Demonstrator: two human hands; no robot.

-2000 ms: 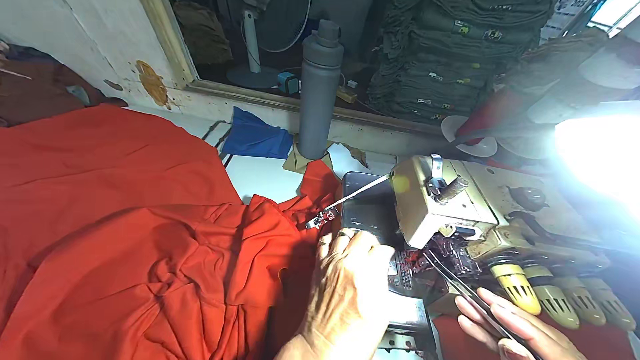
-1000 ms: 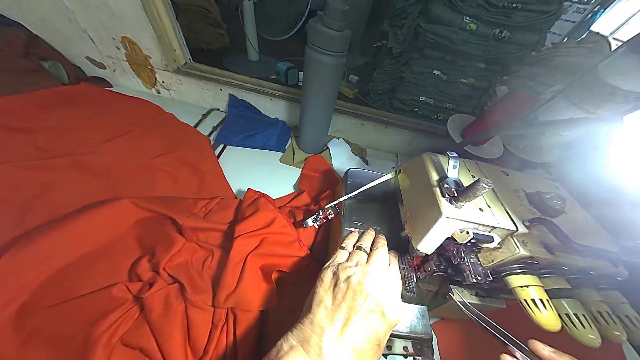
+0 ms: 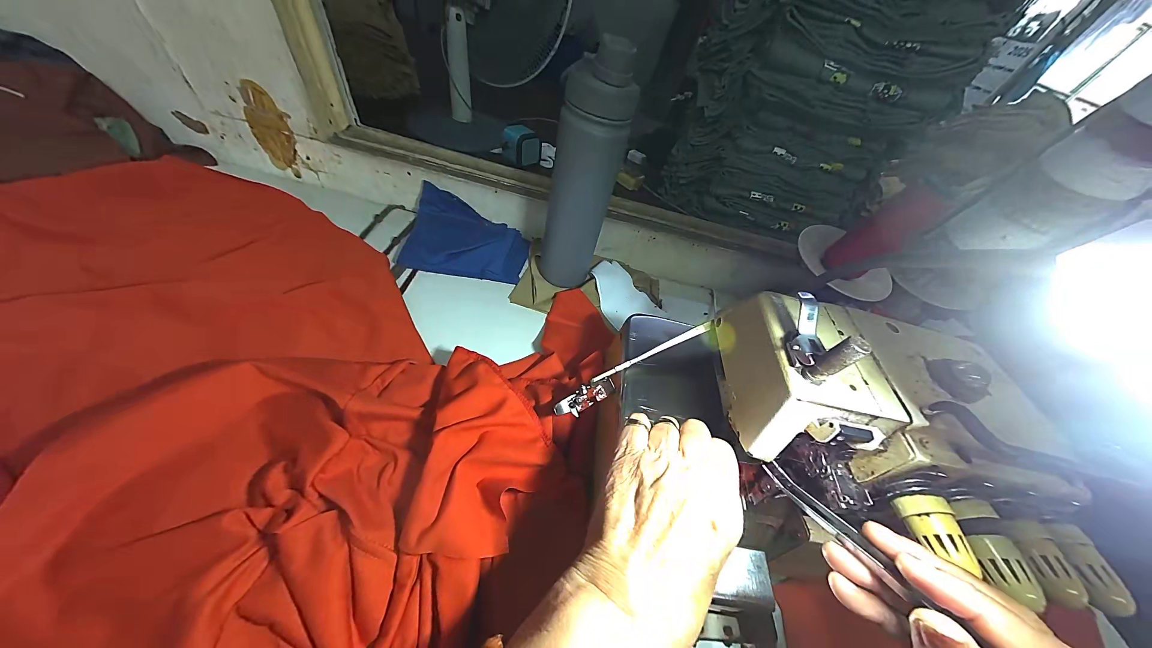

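Observation:
My right hand [image 3: 909, 585] holds metal tweezers [image 3: 837, 526], their tips at the looper area under the head of an overlock sewing machine [image 3: 810, 387]. My left hand [image 3: 666, 522], fingers bent, rests near the front of a dark tray [image 3: 670, 360] left of the machine head; its fingertips are partly hidden, and I cannot tell whether they grip anything. Red fabric [image 3: 315, 450] lies bunched to the left of that hand. A detached-looking metal presser foot part [image 3: 585, 396] sits by the fabric at the end of a thin pale strip reaching the machine.
Behind the machine stand a grey bottle [image 3: 589, 162] and a blue cloth scrap [image 3: 463, 236]. Yellow tension knobs [image 3: 938, 533] line the machine's front. A thread cone [image 3: 886, 229] is at the back right, near a bright lamp [image 3: 1102, 315]. Folded dark garments [image 3: 810, 117] are stacked beyond the window frame.
My right hand moved down and right with the tweezers, then came back toward the machine, where their tips are now at the looper area. My left hand has stayed near the tray.

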